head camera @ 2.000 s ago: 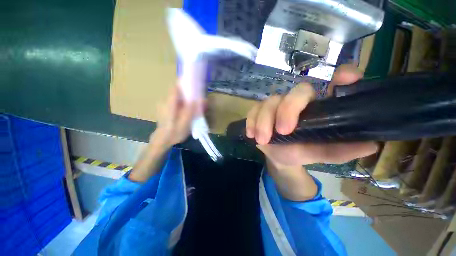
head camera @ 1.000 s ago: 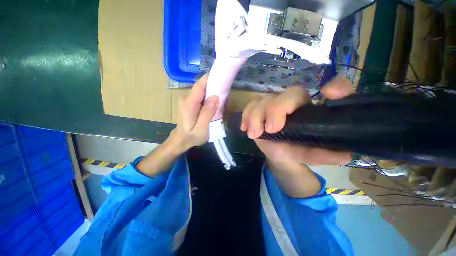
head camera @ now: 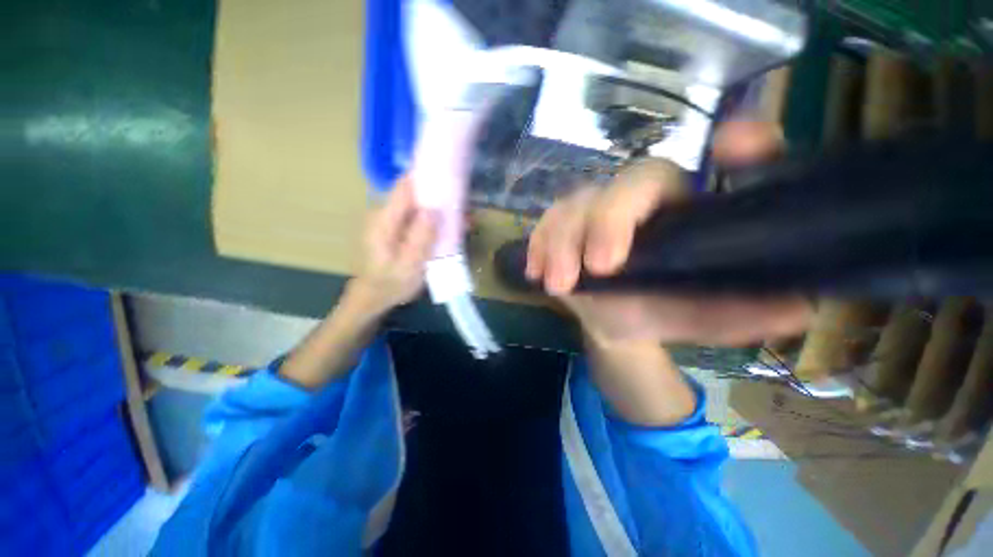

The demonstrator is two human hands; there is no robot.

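My left hand point(head camera: 397, 245) grips a curved pink-and-white housing point(head camera: 444, 174) around its pink middle. The housing's flared white end is up, over the blue tray's edge, and its white prongs point(head camera: 470, 318) point down toward me. My right hand point(head camera: 642, 256) is wrapped around a thick black electric screwdriver point(head camera: 806, 234), which lies across the view to the right edge. Its dark front end is left of my fingers, close to the housing but apart from it. The frame is blurred; the driver's tip and any screw cannot be made out.
The silver screw feeder point(head camera: 697, 38) stands behind my right hand on a dark dotted mat point(head camera: 495, 136). A blue tray point(head camera: 387, 109) is left of it. A cardboard pad point(head camera: 289, 141) lies on the green bench point(head camera: 109, 163). Cardboard dividers point(head camera: 860, 316) with thin wires stand at right.
The housing in my left hand has moved left, away from the front of the feeder, and the prongs have shifted slightly. The driver has tilted a little upward in my right hand.
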